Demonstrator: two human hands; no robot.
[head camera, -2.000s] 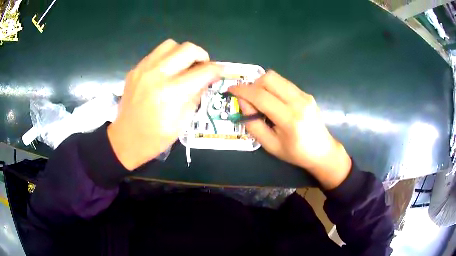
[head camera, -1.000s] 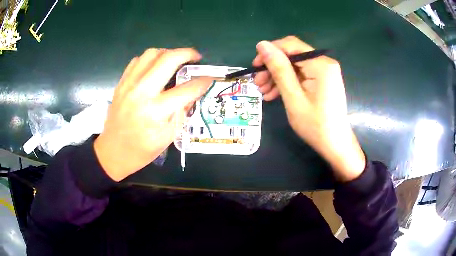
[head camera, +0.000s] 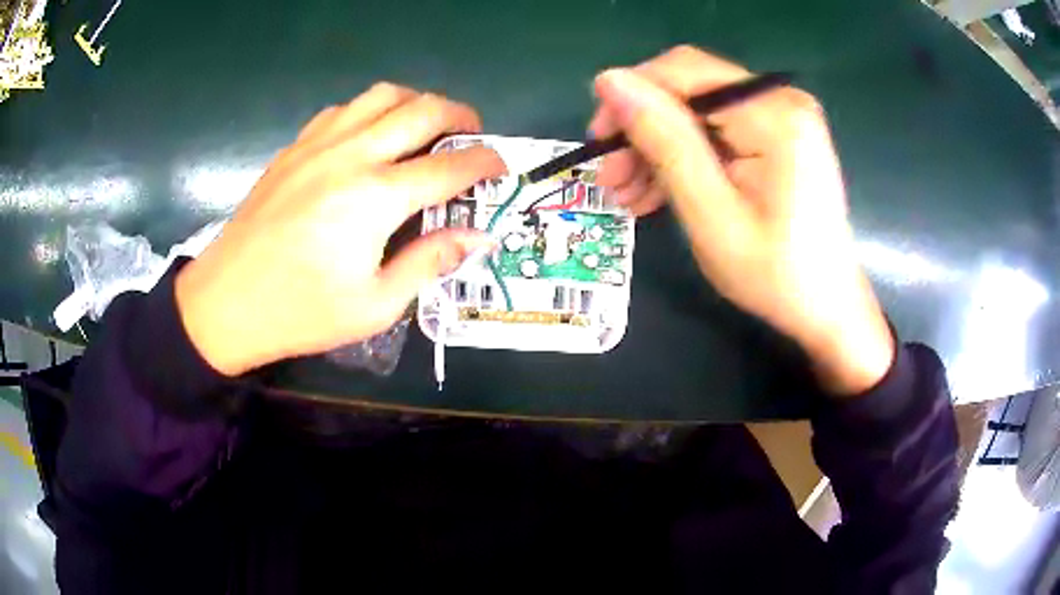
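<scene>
The open white socket housing (head camera: 535, 338) lies on the dark green bench. My left hand (head camera: 337, 221) holds its left side, fingers over the upper left and thumb on the inside. My right hand (head camera: 732, 198) holds the black tweezers (head camera: 581, 155), their tip at the top inside of the housing near the green wire (head camera: 503, 285). The circuit board (head camera: 591, 248) fills the right side, with red and black wires above it. A brass contact strip (head camera: 523, 316) runs along the lower edge. A white lead end (head camera: 439, 360) sticks out at the lower left.
Crinkled clear plastic (head camera: 110, 265) lies at the left, partly behind my left arm, with more below my left hand. A pile of contact strips (head camera: 23, 52) and a loose wired contact piece (head camera: 91, 44) are at the far upper left. The bench edge (head camera: 523, 416) runs before me.
The black tweezers first showed clearly one second ago; the right hand has since moved slightly up and right. The left thumb has moved down inside the housing, which has shifted slightly right.
</scene>
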